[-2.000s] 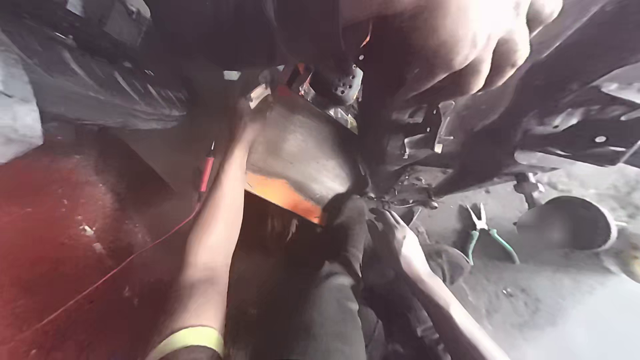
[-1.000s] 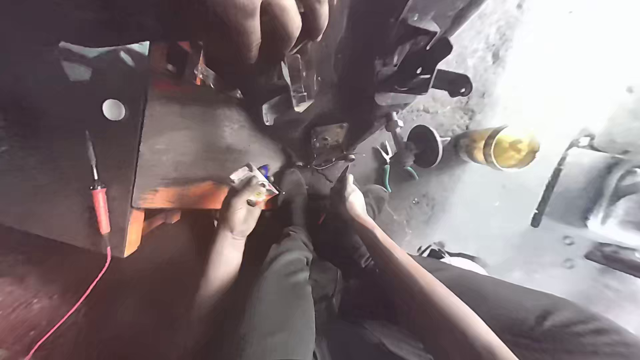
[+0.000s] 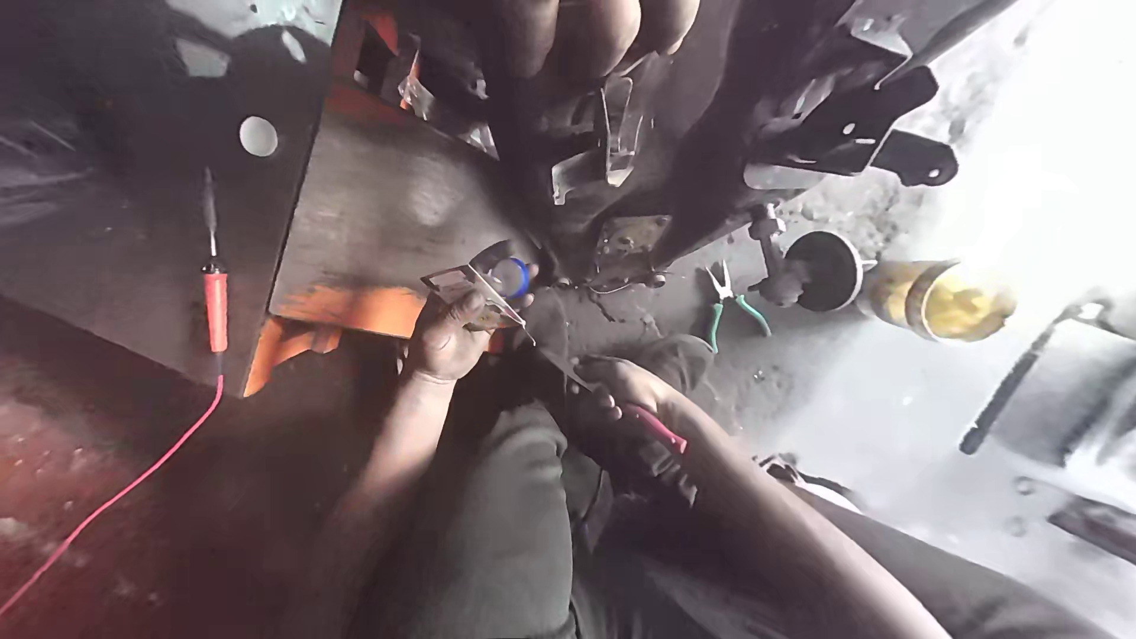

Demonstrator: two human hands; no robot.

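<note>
My left hand grips a small flat package, perhaps a folded card or box, and a blue-rimmed round item beside it. To its right, my right hand is closed on a red-handled tool, whose thin blade or shaft points up and left toward the package. Just above both hands is a metal plate with bolts on the dark machine frame, with thin wires below it. Green-handled pliers lie open on the ground to the right of my hands.
A red-handled probe with a red cable rests on the dark panel at left. Beside it is a worn orange-edged metal panel. At right are a round black cup-shaped part and a yellow-filled container. Another person's fingers show at top.
My left hand has come down from the upper panel, bringing the package toward my right hand. The red-handled tool now shows in my right hand. The view has shifted considerably.
</note>
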